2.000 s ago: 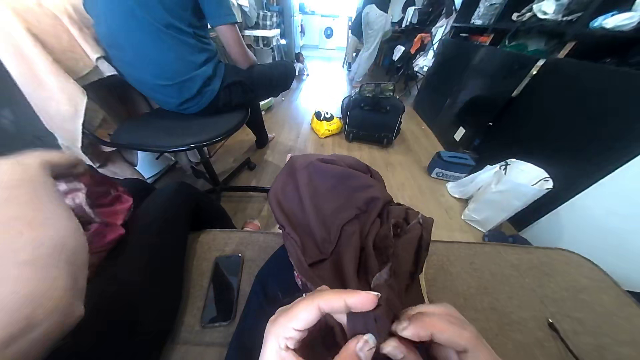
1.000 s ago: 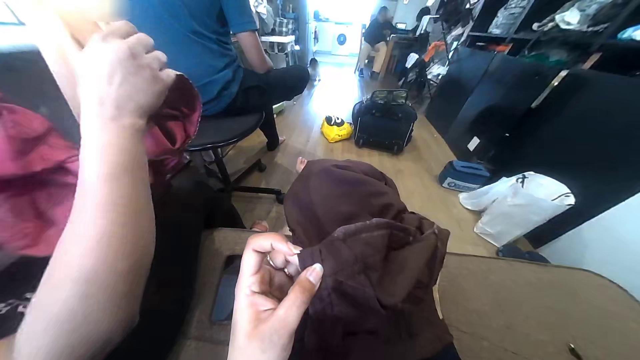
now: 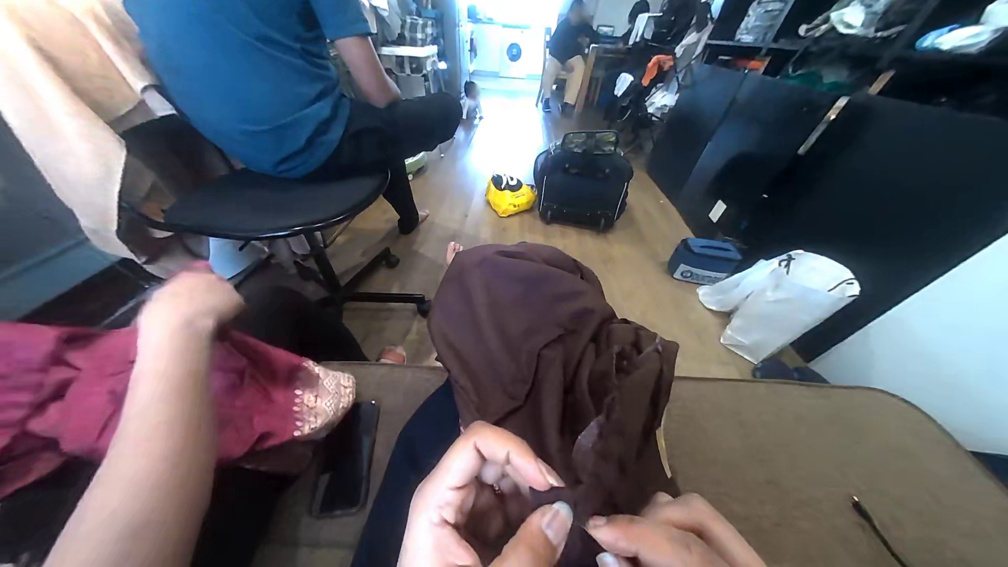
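Dark brown cloth [image 3: 520, 331] lies bunched over my lap and rises toward the front of the seat. At its near edge, my left hand [image 3: 488, 504] pinches a fold between thumb and forefinger. Close on the right, the fingertips of my right hand [image 3: 669, 535] meet the same fold; whether they also hold a needle or thread cannot be told. A paler seam or edge runs through the bunched part. Another person's arm [image 3: 150, 425] reaches in at the left, its blurred hand over a crimson cloth [image 3: 260, 386] with a gold patterned border.
A smartphone [image 3: 344, 461] lies on the brown upholstered seat [image 3: 772, 457], with a thin dark cord [image 3: 878, 529] at right. Ahead are a person in blue [image 3: 252, 87] on a black swivel chair [image 3: 276, 201], a yellow bag [image 3: 509, 197], a black suitcase [image 3: 584, 185] and a white bag [image 3: 787, 303].
My right hand, out of sight one second ago, is back at the fold beside my left. The neighbouring person's hand has come down from its raised position onto the crimson cloth.
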